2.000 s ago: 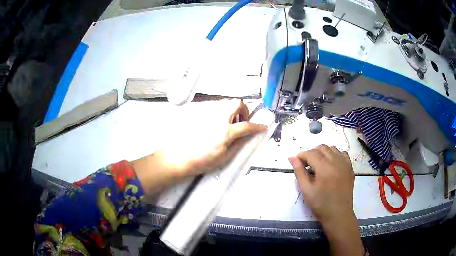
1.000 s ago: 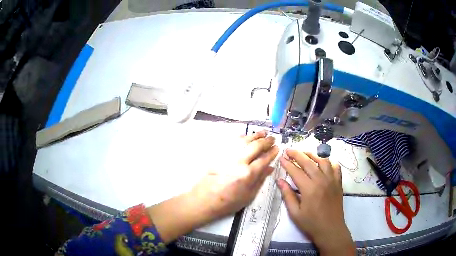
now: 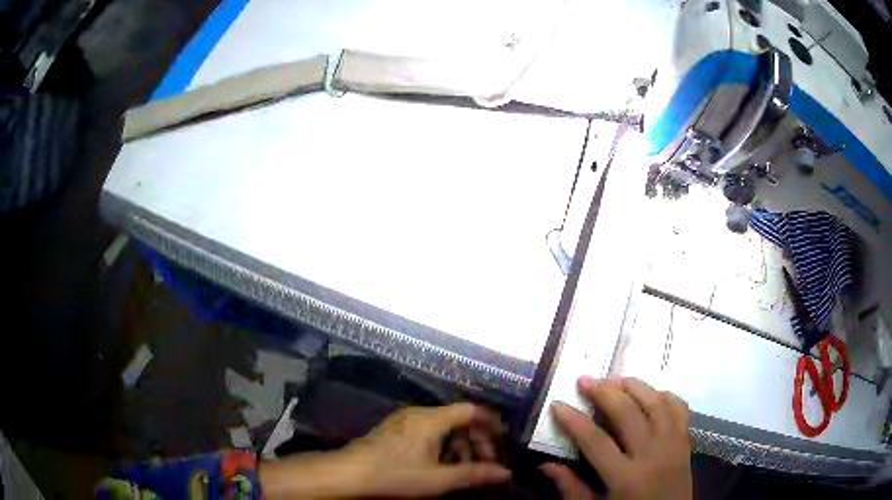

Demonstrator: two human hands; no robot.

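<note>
A pale strip with a dark edge (image 3: 587,322) runs from the presser foot (image 3: 669,182) of the sewing machine towards me, down to the table's front edge. My right hand (image 3: 631,435) lies on the strip's near end, fingertips on its surface. My left hand (image 3: 430,454) is at the front edge, left of the strip's end, with fingers curled beside dark material. Whether it holds anything is hidden. The far end of the strip is washed out by glare under the machine head (image 3: 719,107).
Joined khaki strips (image 3: 235,96) trail left across the table. Red-handled scissors (image 3: 810,395) and a striped cloth (image 3: 814,256) lie at right. A ruler scale (image 3: 323,312) runs along the front edge. Dark pieces (image 3: 367,395) hang below it.
Both hands have moved from near the needle to the strip's near end at the table edge. The left hand has left the strip's top. The camera view has shifted.
</note>
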